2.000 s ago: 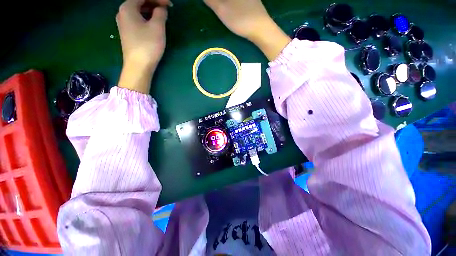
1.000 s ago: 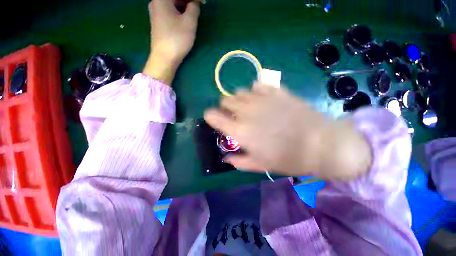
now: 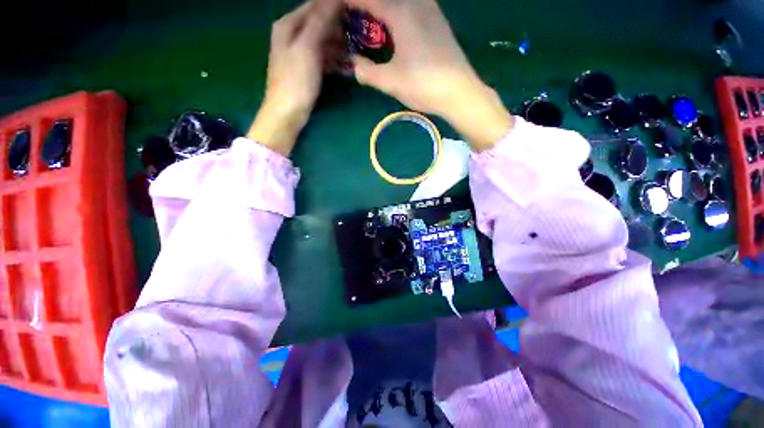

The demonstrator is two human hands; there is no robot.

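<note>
My right hand (image 3: 415, 58) holds a round black display module (image 3: 367, 35) with a faint red glow, at the top of the view. My left hand (image 3: 300, 67) is close beside it, fingers blurred and cut off by the top edge; whether it holds anything cannot be told. The black test fixture (image 3: 360, 280) lies below, its round seat (image 3: 389, 247) dark with no lit module. The blue driver board (image 3: 441, 252) sits on the fixture's right, with a white USB cable (image 3: 449, 294) at its near edge.
A masking tape roll (image 3: 378, 155) and white paper (image 3: 448, 167) lie above the fixture. A red-orange tray (image 3: 63, 292) stands left, set-aside modules (image 3: 188, 134) beside it. Waiting modules (image 3: 632, 159) lie right; another red tray (image 3: 741, 167) and a sleeve (image 3: 712, 313) are far right.
My right hand reached down over the fixture and is now up beside my left hand with a module. The red-lit round is gone from the fixture's seat. The view has shifted.
</note>
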